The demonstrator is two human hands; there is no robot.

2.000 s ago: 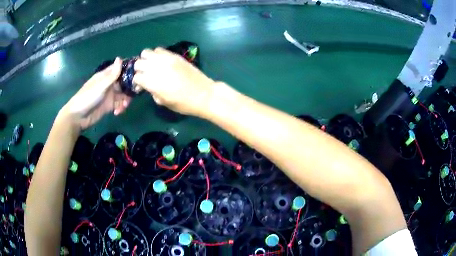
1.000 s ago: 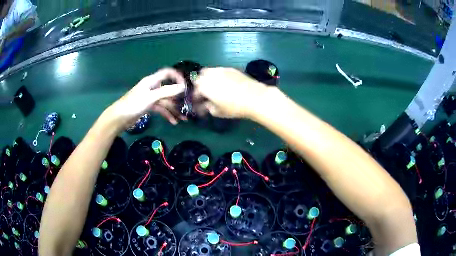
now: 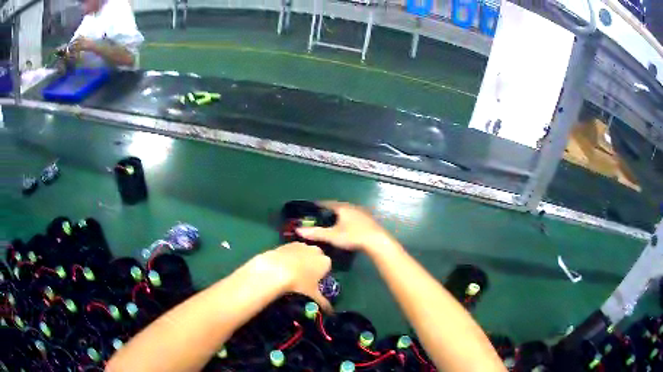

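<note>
My right hand is around the upper side of a black housing that stands on the green bench; a red lead and a green-topped component show at its top. My left hand is just below and left of it, with a small round circuit board at its fingertips, partly hidden by the fingers. Another circuit board with a white lead lies on the bench to the left. Many black housings with red leads and green-topped components are massed close to me, partly behind my forearms.
Single housings stand at left and right. Small parts lie far left, a white strip at right. Beyond the pale edge runs a black belt with a green-yellow item, a blue tray and a person.
The view has lifted, showing the belt and hall. My hands have come apart from the board-and-fingers grouping; the right is now on a housing, the left lower with a board.
</note>
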